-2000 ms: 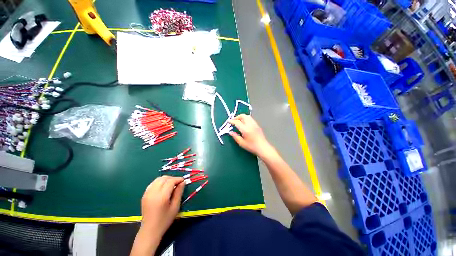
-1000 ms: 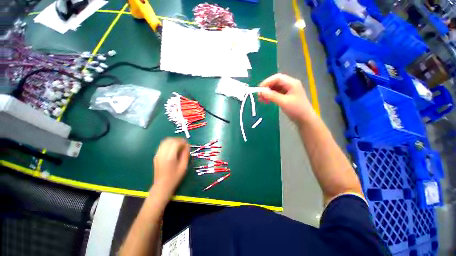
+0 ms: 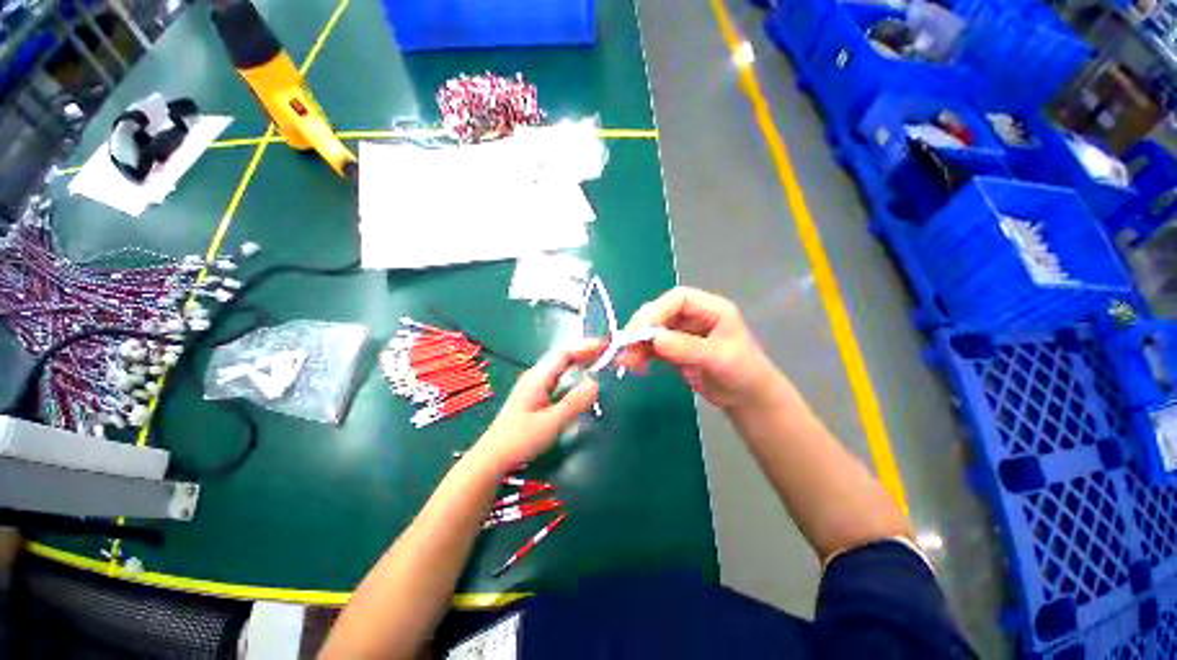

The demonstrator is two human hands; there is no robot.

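My right hand [image 3: 704, 342] grips a short length of white tubing [image 3: 633, 340] between thumb and fingers, above the right part of the bench. My left hand [image 3: 549, 402] is at the tubing's left end, its thumb and fingertips close on it. Another curved white piece stands out behind the hands. A fan of red leads [image 3: 445, 371] with white ends lies left of my left hand. A smaller group of red leads [image 3: 523, 500] lies below my left hand, partly hidden by it.
A clear bag [image 3: 287, 370], white paper [image 3: 465, 200], a small clear bag [image 3: 549, 279], a yellow heat gun [image 3: 294, 106] and a black cord [image 3: 303, 270] lie beyond. Harnesses [image 3: 90, 322] and a grey housing [image 3: 84, 467] are left. Blue bins [image 3: 1020, 258] stand across the aisle.
My left hand has moved from beside the red leads up and right to the white tubing. My right hand holds the tubing lower and nearer to it. The camera view has shifted.
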